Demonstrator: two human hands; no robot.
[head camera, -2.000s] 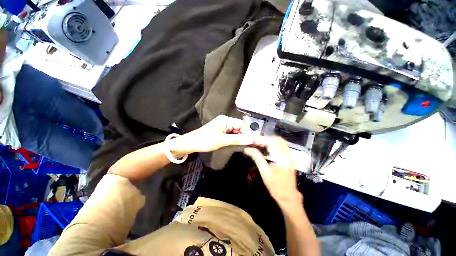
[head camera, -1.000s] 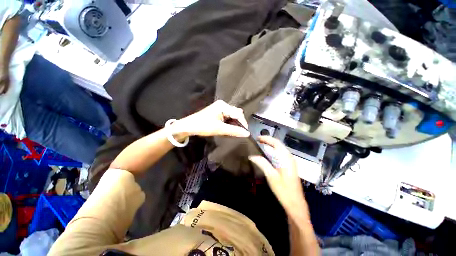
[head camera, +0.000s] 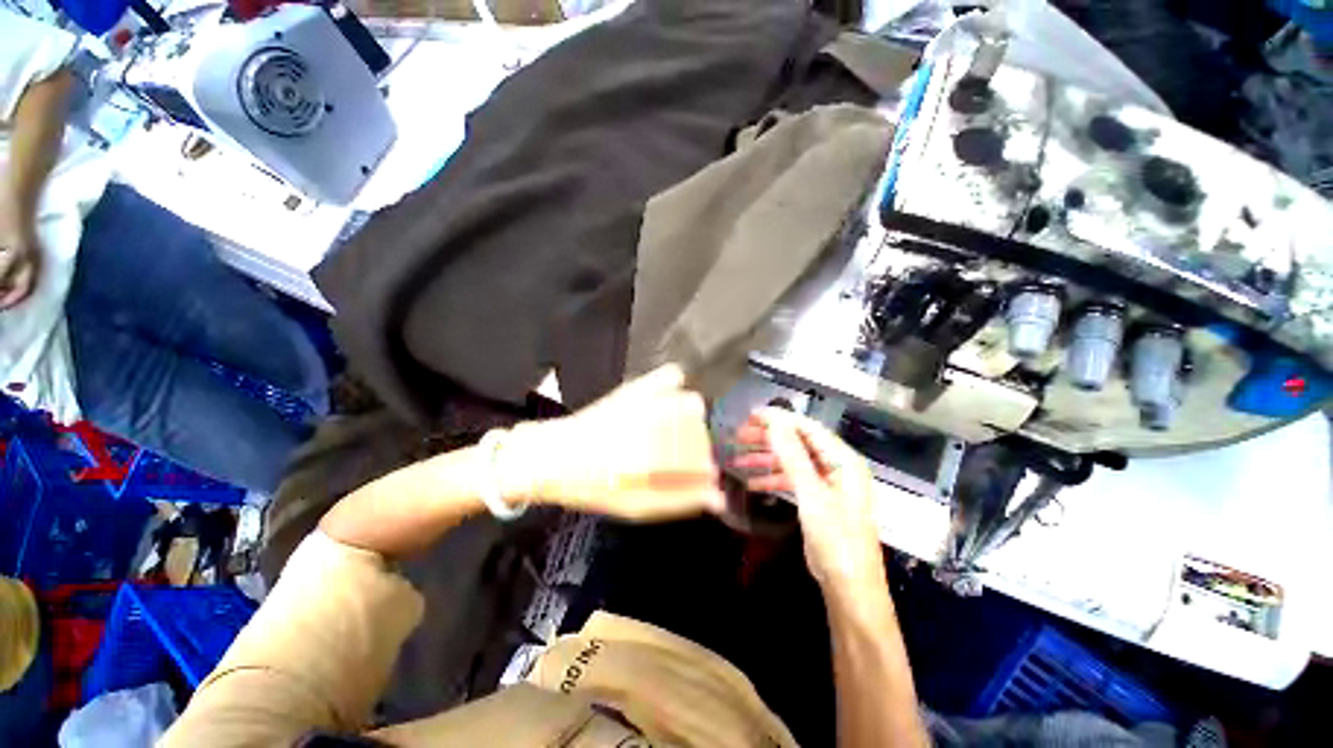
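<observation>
The brown cloth lies in folds left of the machine, and a lighter brown part runs down to my hands. My left hand, with a white band at the wrist, is blurred in front of the cloth; its fingertips are unclear. My right hand is beside it at the machine's front edge, fingers loosely curled and apart, with no cloth seen in it. A small dark brown bit shows between and below the hands. The overlock machine has an off-white head with black blotches. Its needle area is partly hidden.
Grey tension knobs sit on the machine front. A small tray is at the right of the tabletop. Another white machine and a person in blue trousers are at the left. Blue crates are on the floor.
My left hand has moved down from its raised place, its fingers now pointing at my right hand. My right hand has shifted slightly. The view has moved a little, bringing more of the person into sight.
</observation>
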